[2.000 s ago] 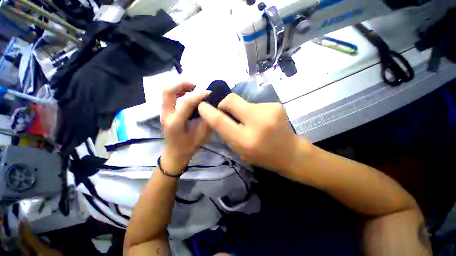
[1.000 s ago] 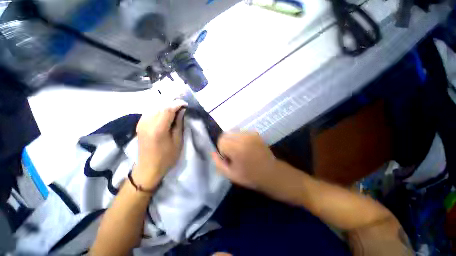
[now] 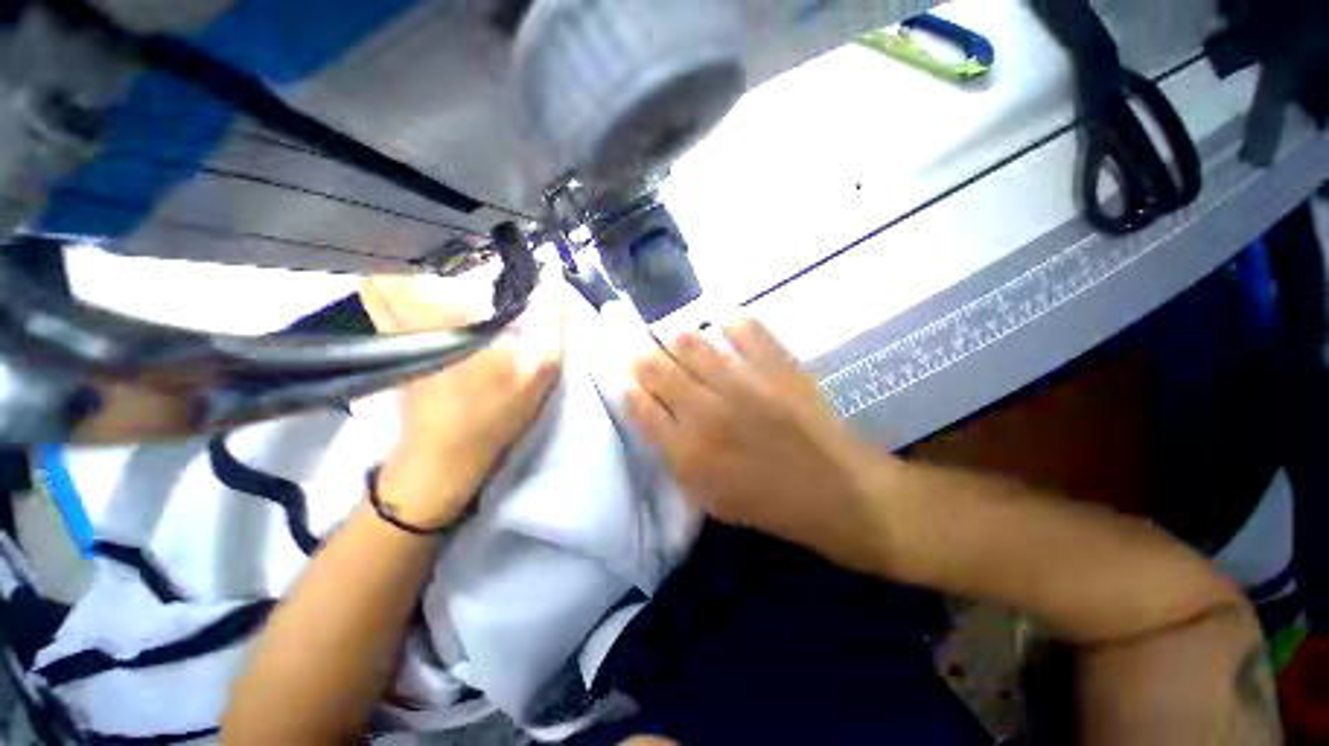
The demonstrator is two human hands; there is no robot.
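A white garment panel with black stripes (image 3: 539, 561) runs from the presser foot area down over the table's front edge and left. My left hand (image 3: 474, 401), with a dark band on its wrist, lies on the cloth just left of the needle area, its fingertips partly hidden behind a curved metal part. My right hand (image 3: 736, 423) holds the cloth's right edge just below the stubby dark grey block (image 3: 652, 262). The sewing machine head (image 3: 335, 131) looms above, with its ribbed grey knob (image 3: 630, 80). The needle itself cannot be made out.
Black-handled scissors (image 3: 1137, 153) lie at the upper right. A yellow-green and blue snips tool (image 3: 933, 47) lies behind. The table's grey front edge (image 3: 1006, 313) carries ruler marks. Dark scraps (image 3: 1283, 73) lie at the far right.
The small black piece between my fingers earlier is no longer distinguishable. Both hands have moved to the cloth at the needle area. The view has come closer to the machine head.
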